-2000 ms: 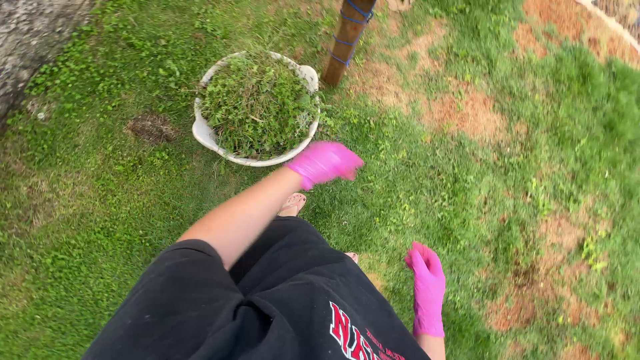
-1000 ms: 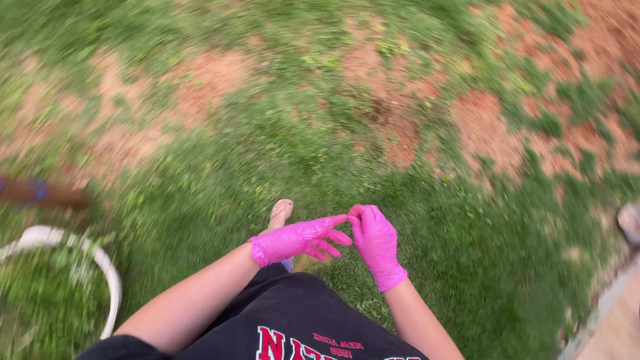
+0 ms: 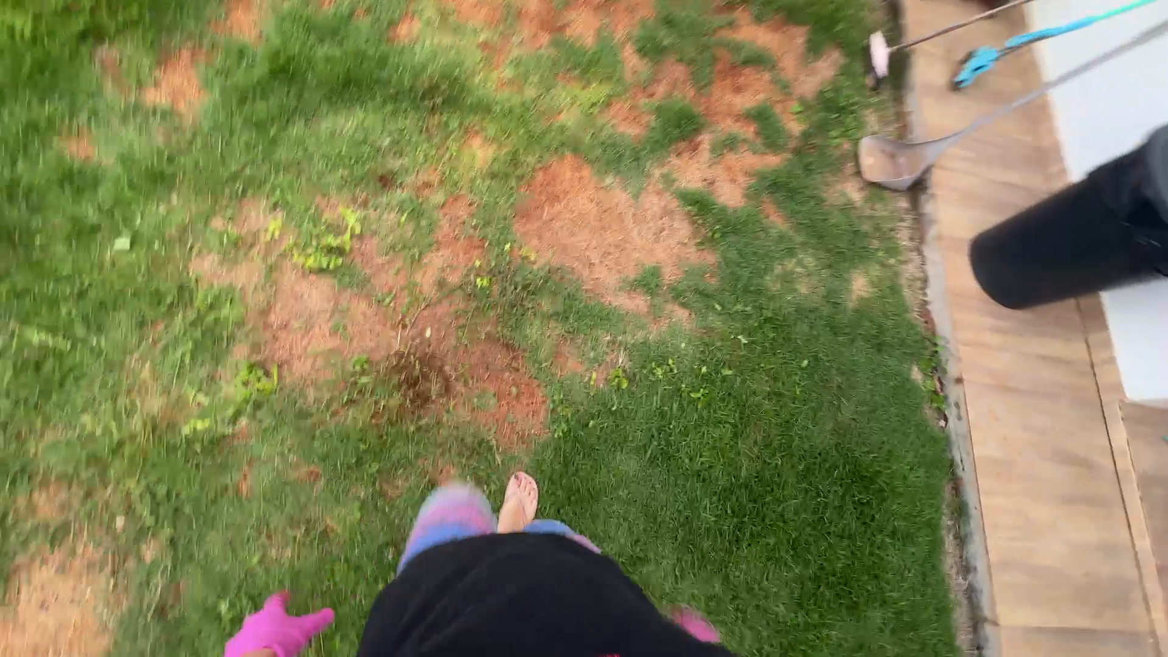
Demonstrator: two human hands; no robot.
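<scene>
My left hand, in a pink glove, is at the bottom edge left of my body, its fingers spread with nothing between them. It hangs over the grass and touches nothing that I can see. Of my right hand only a small blurred bit of pink glove shows at the right side of my black shirt; the rest is hidden or out of view. One bare foot in a sandal shows on the grass ahead of the shirt.
Grass with bare patches of reddish soil lies ahead. A tiled walkway with a raised edge runs along the right. A hoe-like metal blade on a long handle, a light blue tool head and a black cylindrical bin are there.
The view has moved over the lawn to the walkway; the white tub of cut greens has left it. My hands, together one second ago, are now apart at either side of my body.
</scene>
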